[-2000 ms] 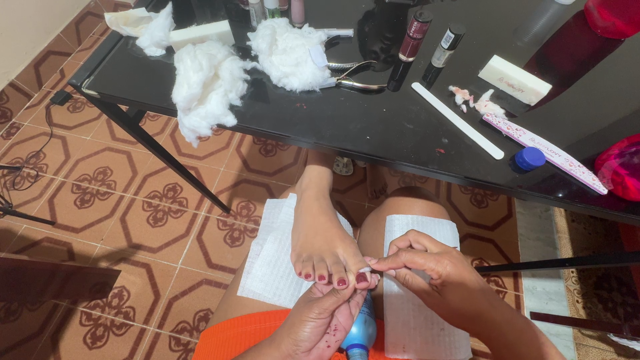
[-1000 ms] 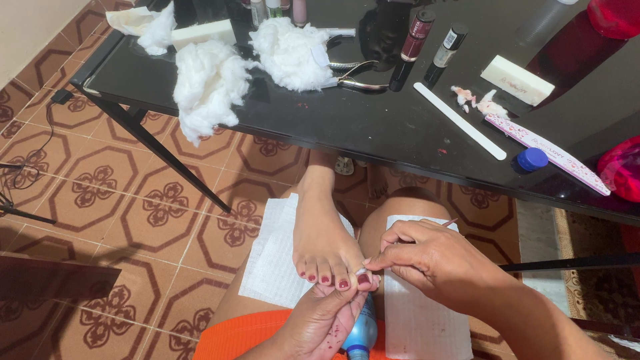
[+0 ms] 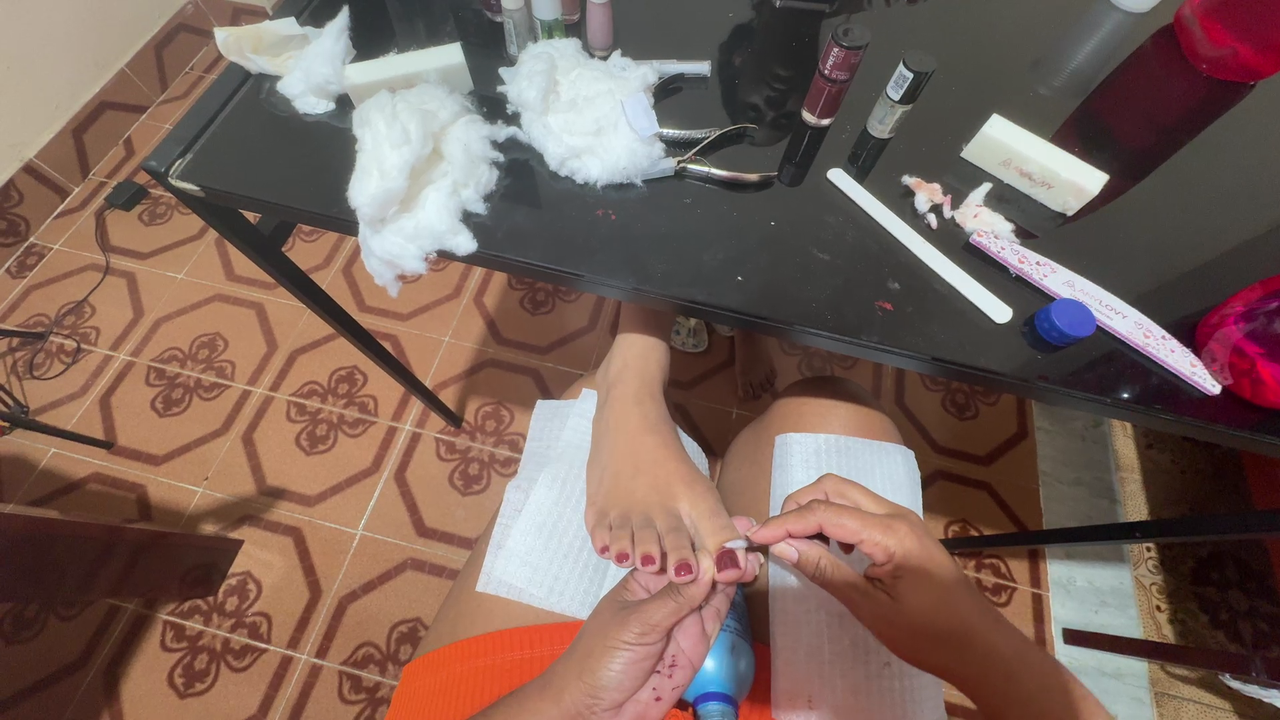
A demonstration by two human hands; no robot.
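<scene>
A person's bare foot (image 3: 655,460) with dark red toenails rests over my lap, on a white paper towel (image 3: 550,510). My left hand (image 3: 650,630) holds the front of the foot from below, its thumb by the big toe; red specks mark the palm. Between the fingertips of my right hand (image 3: 880,560) is a thin stick with a cotton-wrapped tip (image 3: 737,544), which touches the skin beside the big toenail (image 3: 728,562). Below the foot, a blue bottle (image 3: 722,665) lies between my thighs. Another paper towel (image 3: 845,600) covers my other thigh.
The black glass table (image 3: 640,270) crosses the view ahead, bearing cotton wool (image 3: 420,180), cuticle nippers (image 3: 725,173), a dark red polish bottle (image 3: 835,75), a white nail file (image 3: 920,245), a patterned file (image 3: 1100,310), a buffer block (image 3: 1035,165) and a blue cap (image 3: 1065,322).
My right hand has shifted slightly around the big toe, and its fingers have changed their pose on the stick. My left hand still holds the foot.
</scene>
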